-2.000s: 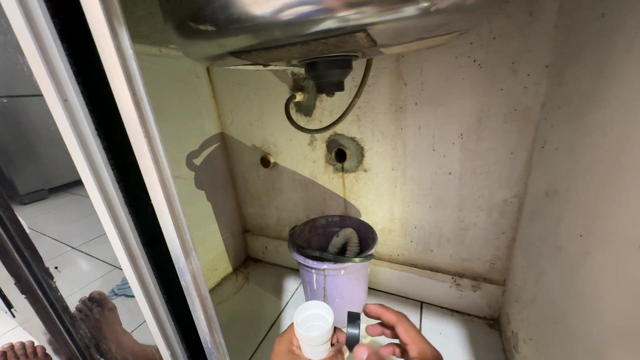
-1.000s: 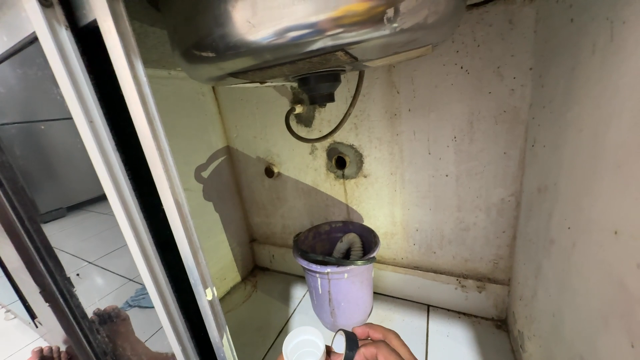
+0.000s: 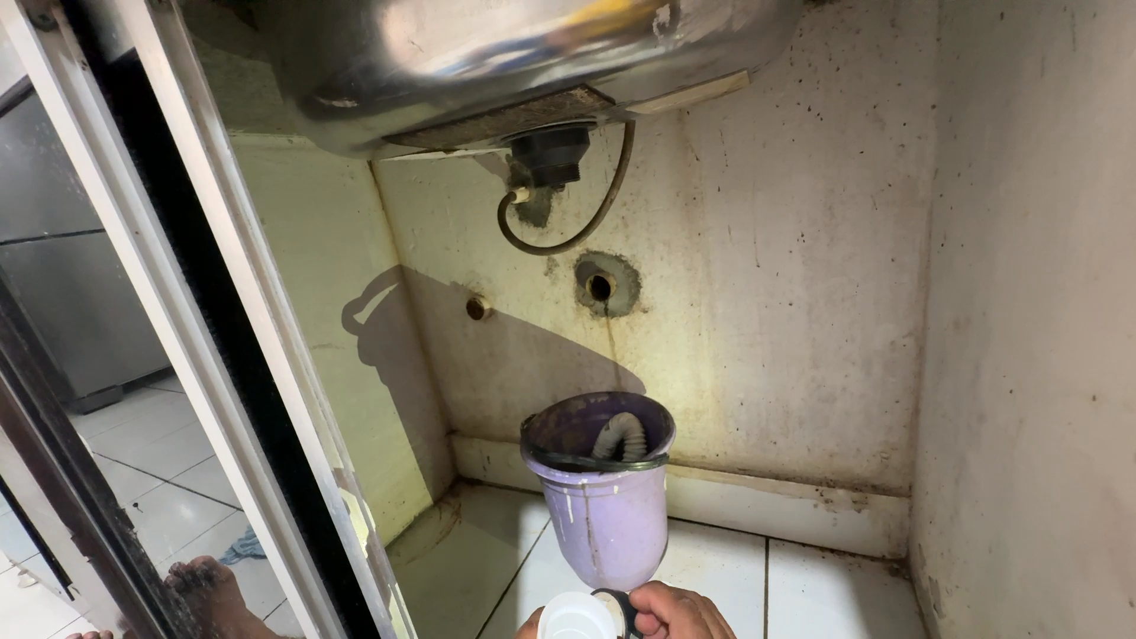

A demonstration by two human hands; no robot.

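Note:
At the bottom edge my left hand (image 3: pixel 529 624) holds a white plastic cup-like fitting (image 3: pixel 577 616), mostly cut off by the frame. Close beside it, my right hand (image 3: pixel 682 611) pinches a black ring (image 3: pixel 628 609) with a pale inside between thumb and fingers. Just beyond both hands stands a purple bucket (image 3: pixel 612 524) with a black handle, and a grey corrugated hose (image 3: pixel 621 435) lies curled in it. Above, a black drain fitting (image 3: pixel 550 153) hangs under the steel sink basin (image 3: pixel 532 62).
A thin flexible hose (image 3: pixel 568 248) loops below the sink. The back wall has an open drain hole (image 3: pixel 601 286) and a smaller pipe stub (image 3: pixel 478 308). Walls close in both sides, with a metal door frame (image 3: pixel 213 355) at left. A bare foot (image 3: pixel 209 595) shows lower left.
Both hands have moved lower in the view, with the white fitting and black ring still held close together. The bucket has stayed where it stood.

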